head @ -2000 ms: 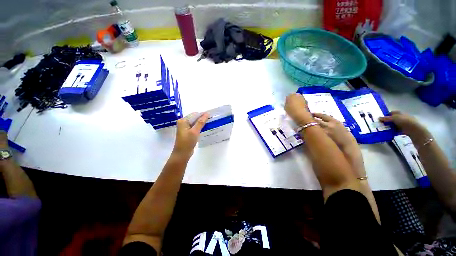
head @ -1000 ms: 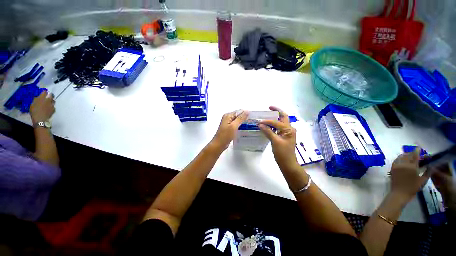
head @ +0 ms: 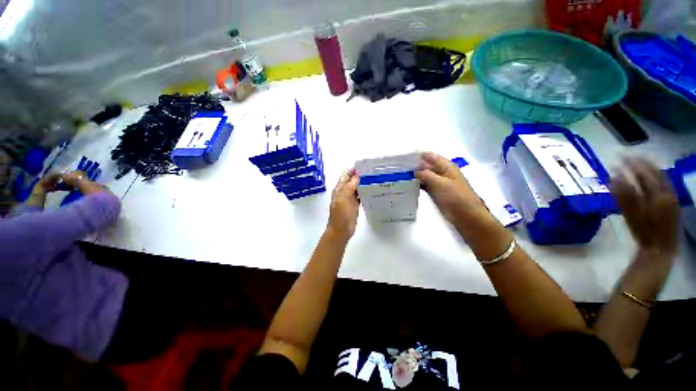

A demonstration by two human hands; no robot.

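My left hand (head: 346, 205) grips the left side of a white retail box (head: 390, 204) held upright just above or on the table. My right hand (head: 446, 183) holds the box's upper right corner. The box's pale top flap (head: 388, 164) stands up above a blue strip. Another retail box (head: 497, 200) lies flat behind my right hand, partly hidden. A stepped stack of closed cartons (head: 294, 153) stands left of centre. An overlapping pile of cartons with blue flaps (head: 561, 176) lies to the right.
Black cables (head: 156, 137) and a small box pile (head: 201, 140) lie far left. Bottles, a dark cloth bag (head: 393, 67), a green basket (head: 549, 107), a phone (head: 622, 124) and a grey basin (head: 652, 95) line the back. A person's hand (head: 645, 202) is at right; another person sits left.
My right hand has moved from the box's top middle to its upper right corner. The box's flap still stands up. The neighbour's hand at right has moved over beside the carton pile. The view has shifted.
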